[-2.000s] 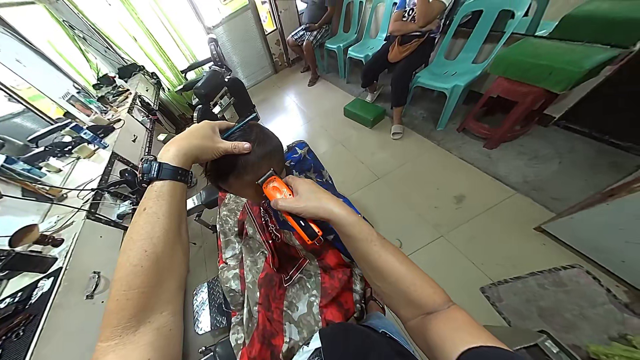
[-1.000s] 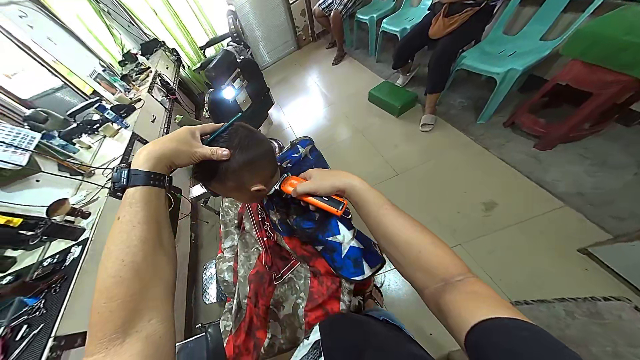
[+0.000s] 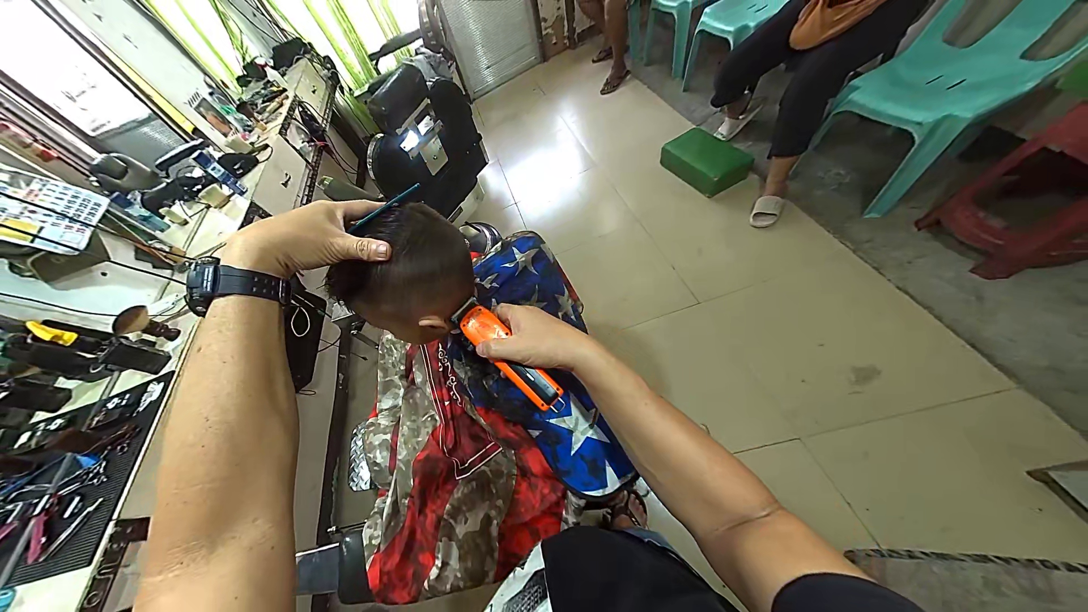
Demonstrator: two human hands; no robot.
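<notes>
My left hand [image 3: 319,240] rests on top of a seated person's head [image 3: 416,263], thumb on the dark hair, with a thin blue comb [image 3: 385,209] held between its fingers. In my right hand [image 3: 544,338] is an orange and black hair clipper [image 3: 517,361], its blade end touching the hair behind the ear, near the nape. A barber cape [image 3: 476,450] in red and camouflage, with a blue part bearing white stars, covers the person's body. My left wrist wears a black watch [image 3: 234,287].
On the left runs a counter [image 3: 191,340] with scissors [image 3: 59,510], a brush [image 3: 136,321] and cables. Behind the head stands a black barber chair [image 3: 425,136]. A green block [image 3: 707,161] lies on the tiled floor before seated people; teal chairs [image 3: 943,89] and a red stool [image 3: 1020,204] are at right.
The clipper has gone from the side of the head near the face to behind the ear. My left hand has stayed on the head with the comb. The head has turned.
</notes>
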